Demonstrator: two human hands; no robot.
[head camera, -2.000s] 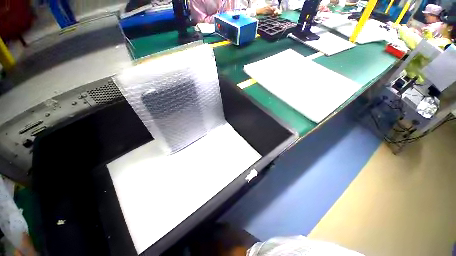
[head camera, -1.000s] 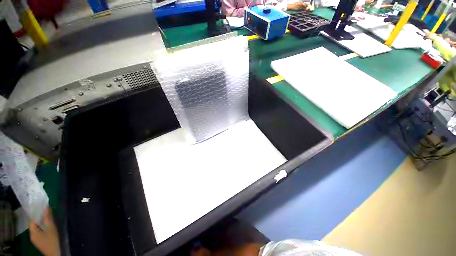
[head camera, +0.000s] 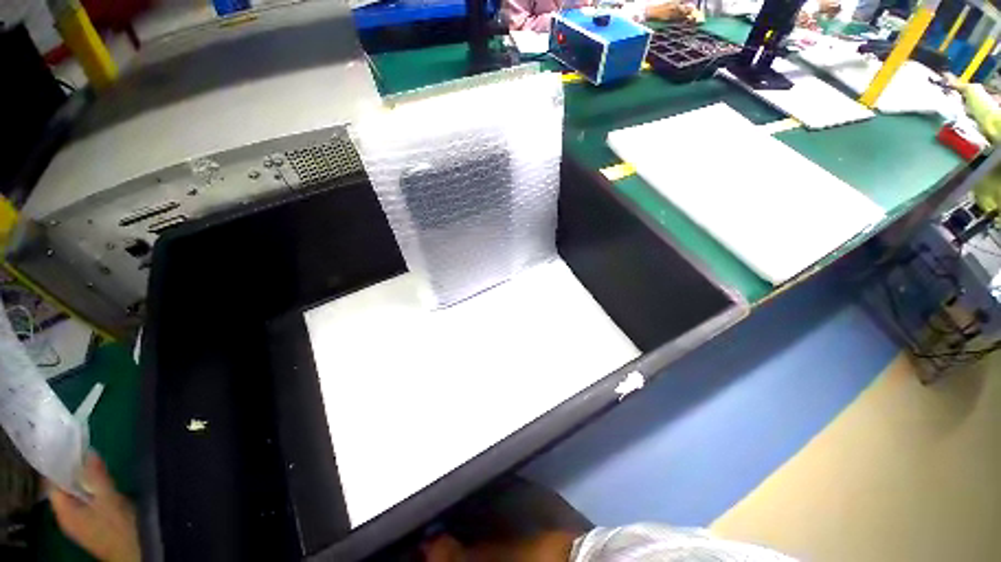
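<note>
My left hand (head camera: 97, 514) is at the lower left edge, partly cut off, with its fingers closed on the end of a long white printed label strip (head camera: 42, 408). The strip runs up out of the picture. My right hand (head camera: 499, 544) is dark and blurred at the bottom edge, below the bin's rim; its fingers and anything in them cannot be made out. A black plastic tote (head camera: 692, 336) lies in front of me. A white foam sheet (head camera: 461, 384) lies on its floor, and a translucent bubble bag (head camera: 467, 203) with a dark rectangle showing stands upright on it.
A grey metal instrument (head camera: 209, 192) stands behind the tote. On the green bench are a white board (head camera: 746, 192), a blue unit (head camera: 600, 49), a black compartment tray (head camera: 689, 53) and yellow posts (head camera: 902, 57). A cart (head camera: 933, 296) stands right. People sit at the back.
The view has swung left, so the tote and bench sit further right. My left hand with the strip has come into fuller view at the lower left. The bubble bag stands in the same place.
</note>
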